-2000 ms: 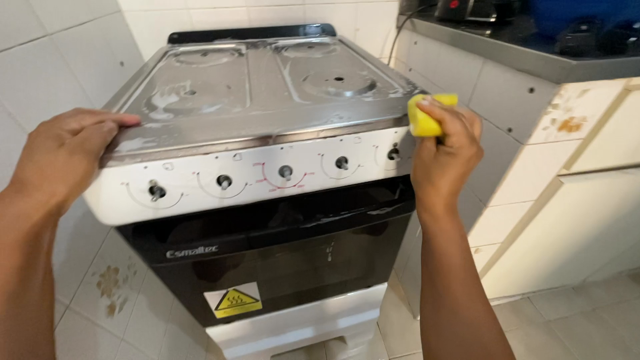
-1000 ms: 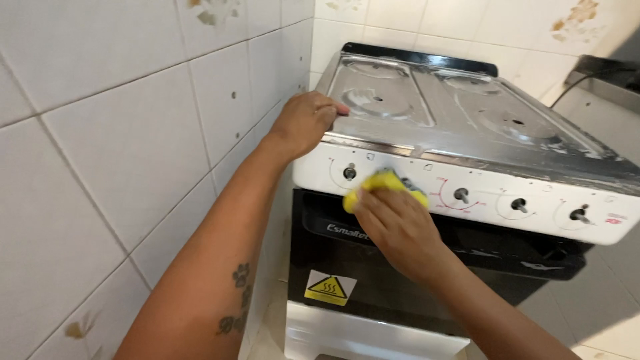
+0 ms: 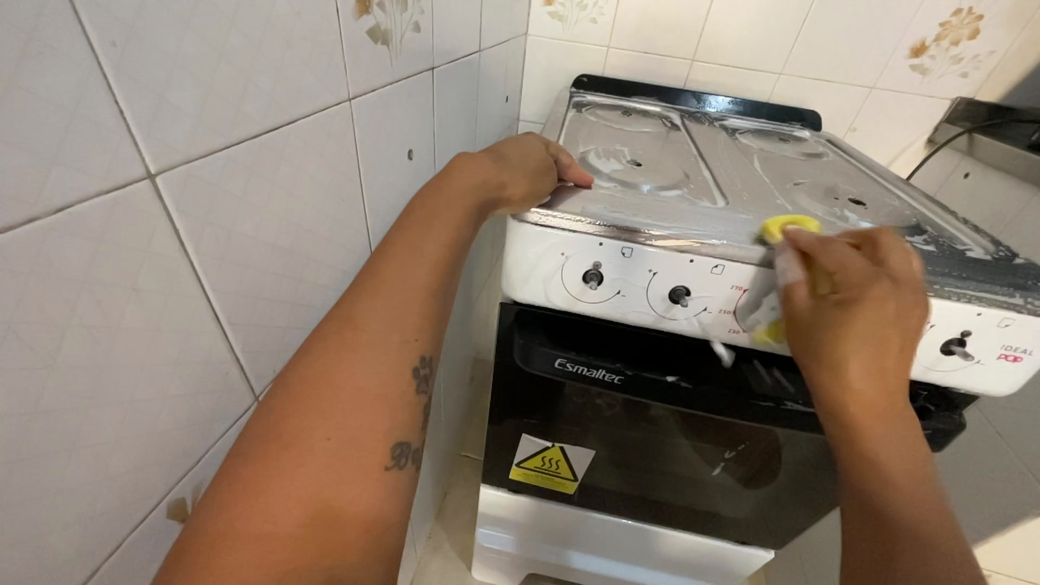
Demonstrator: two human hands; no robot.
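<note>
A white Esmaltec gas stove (image 3: 520, 264) stands in the corner, its steel cooktop (image 3: 731, 199) streaked with suds. With its knobs off, the control panel shows bare valve stems (image 3: 679, 296). My right hand (image 3: 861, 301) is shut on a yellow sponge (image 3: 790, 227) at the cooktop's front edge, over the panel's middle; motion blurs it. The left front corner of the cooktop is under my left hand (image 3: 536, 175), whose fingers rest at the edge; whether they grip it is partly hidden. White foam (image 3: 721, 352) clings below the panel, over the black oven door (image 3: 650, 439).
A tiled wall (image 3: 268, 162) runs close along the left side, and another (image 3: 731, 41) rises behind the stove. At the right is a counter edge (image 3: 991, 146) with a black cable (image 3: 934, 154). A heat warning sticker (image 3: 552, 463) is on the oven door.
From the left part of the control panel, my right hand with the sponge has moved right and up to the cooktop edge. My left hand stays at the left front corner.
</note>
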